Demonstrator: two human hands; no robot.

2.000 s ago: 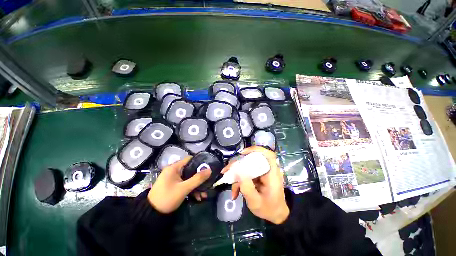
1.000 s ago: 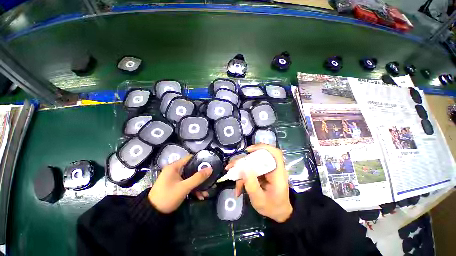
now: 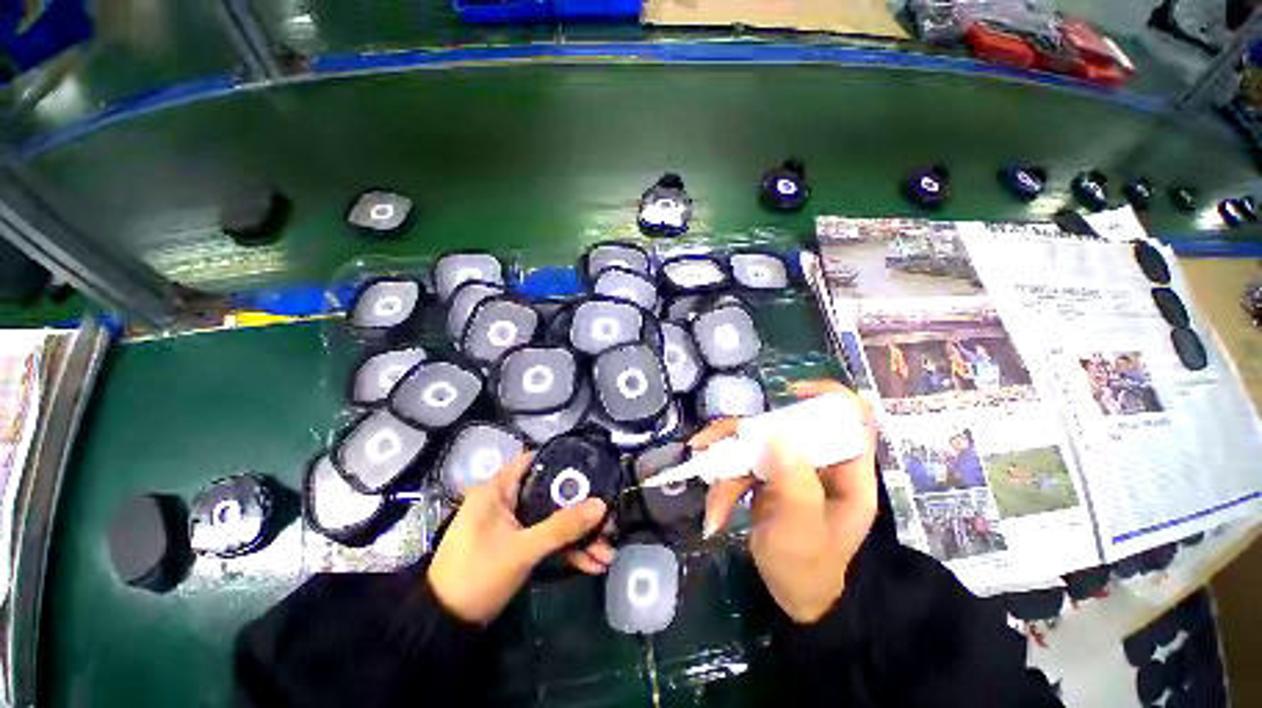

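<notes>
My left hand (image 3: 501, 542) holds a black rounded-square housing (image 3: 569, 484), pale ring facing up, thumb on its lower right. My right hand (image 3: 814, 519) grips a white glue bottle (image 3: 810, 434); its narrow nozzle points left, the tip at or very near the housing's right edge. Contact cannot be told. Many grey-faced housings (image 3: 537, 378) lie piled on clear plastic (image 3: 778, 362) beyond my hands. One grey-faced housing (image 3: 641, 587) lies just below them.
Newspaper (image 3: 1031, 394) lies at right, with black covers (image 3: 1187, 347) on its far edge. Units (image 3: 786, 185) are spaced along the green belt (image 3: 526, 145). A black cover (image 3: 143, 541) and a ringed unit (image 3: 233, 515) sit at left. A red tray (image 3: 1048, 51) is beyond.
My right hand and the bottle have moved right, and the bottle's body has swung away from the housing. The belt units have shifted slightly right. My left hand still holds the housing.
</notes>
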